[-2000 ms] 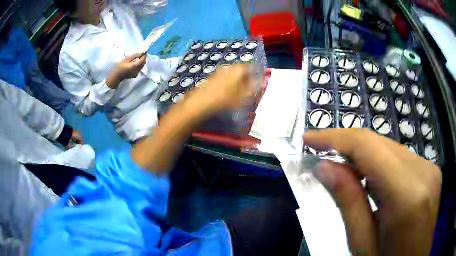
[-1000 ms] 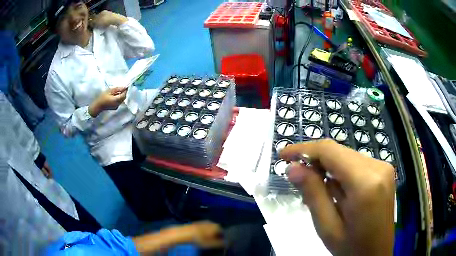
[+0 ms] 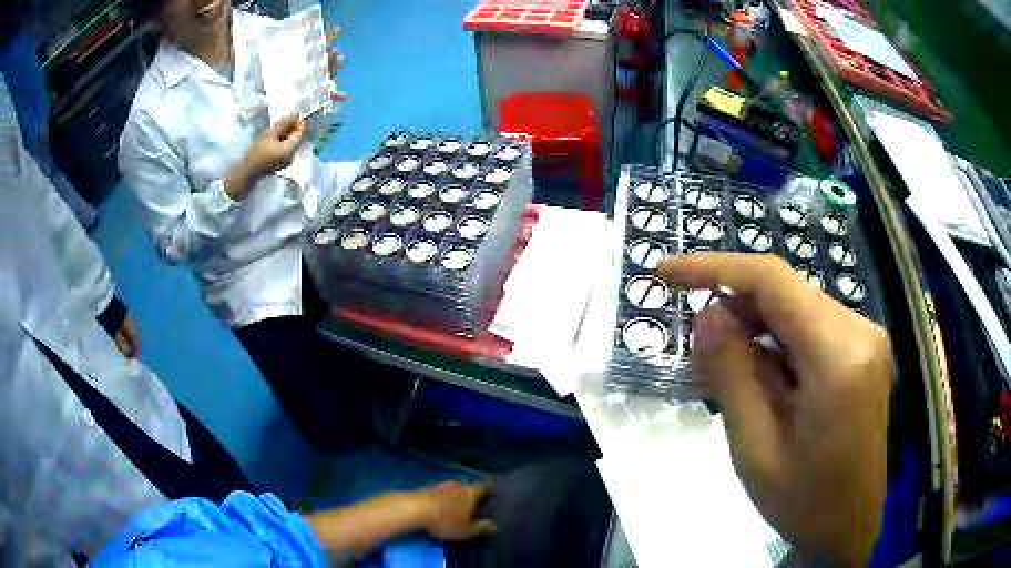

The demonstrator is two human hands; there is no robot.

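Note:
A clear and dark tray of round white discs crossed by dark bars lies in front of me on the right. My right hand is over its near part, with index finger and thumb apart and nothing seen between them; it hides several pockets. My left hand is low at the centre, away from the trays, slightly blurred, fingers a little apart and nothing seen in it. A tall stack of trays with round parts on top stands left of the tray.
White sheets lie below the tray and between tray and stack. A red board is under the stack. A green-rimmed roll and a yellow-topped box are behind the tray. A coworker in white holds a pale sheet; another white smock is at left.
My left hand has come down from over the stack to the low centre. My right hand stays over the tray, its fingers now further apart. The coworker's sheet is raised.

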